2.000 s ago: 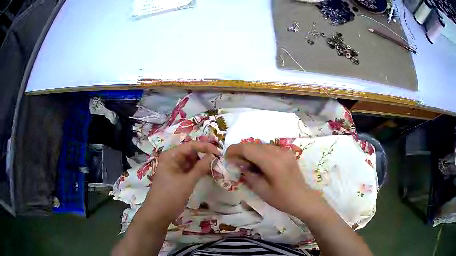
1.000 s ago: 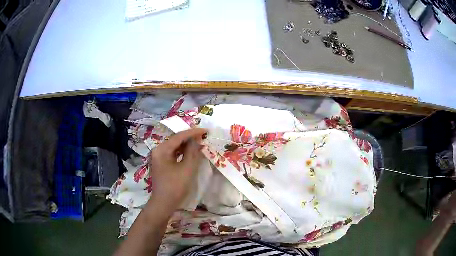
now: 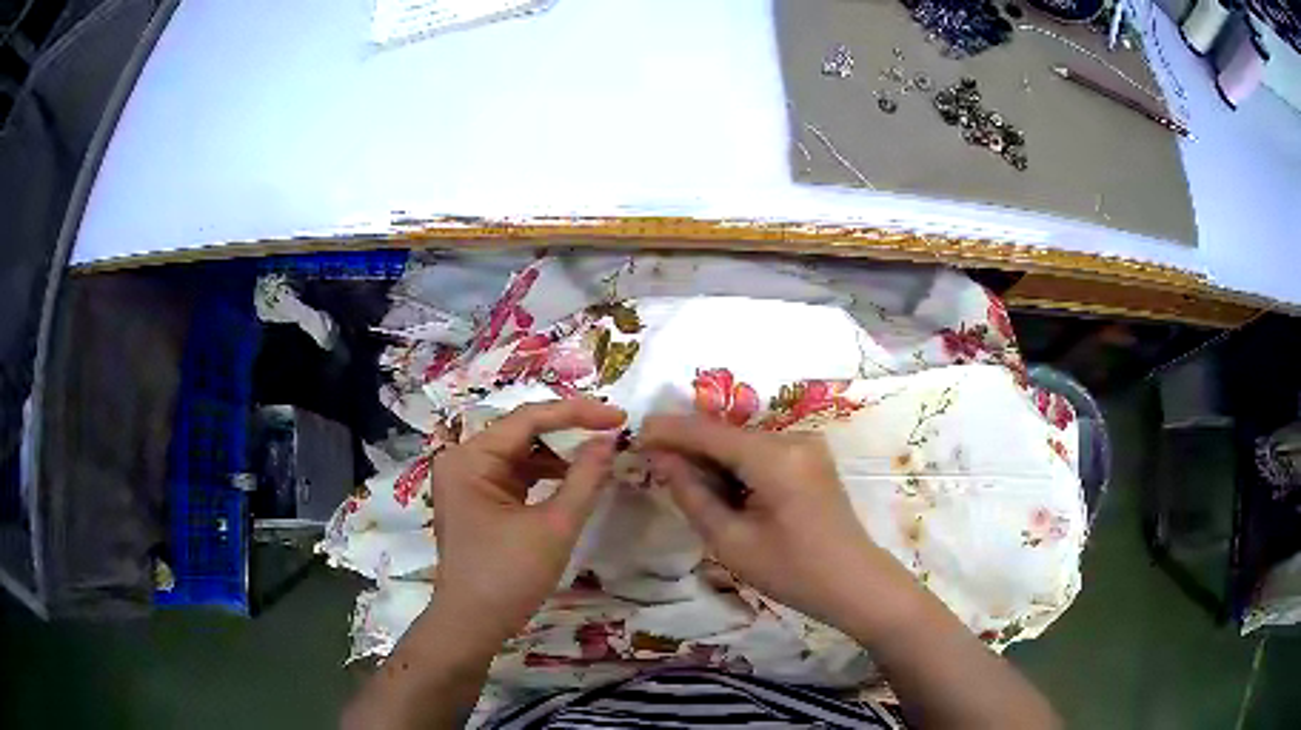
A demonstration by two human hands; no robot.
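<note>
The white garment (image 3: 970,442) with red-pink flowers and green leaves fills the lap. My left hand (image 3: 521,478) pinches its cloth between thumb and forefinger, with a tiny dark fastener (image 3: 624,441) at the fingertips. My right hand (image 3: 756,492) is close beside it, fingertips together at the same spot. A dark object, partly hidden, shows in my right palm. A fine pale thread (image 3: 913,475) runs to the right over the garment. A needle cannot be made out.
The white table (image 3: 471,143) has a worn wooden edge. On its grey-brown mat (image 3: 913,157) lie dark fasteners (image 3: 982,123), silvery bits (image 3: 839,62) and a reddish-brown pencil (image 3: 1120,100). A white sheet (image 3: 450,14) lies at the back. A blue crate (image 3: 210,471) stands below left.
One second ago my right hand was far out at the lower right with the thread stretched out. Now it is back at my left fingertips, and the white band is no longer spread out diagonally.
</note>
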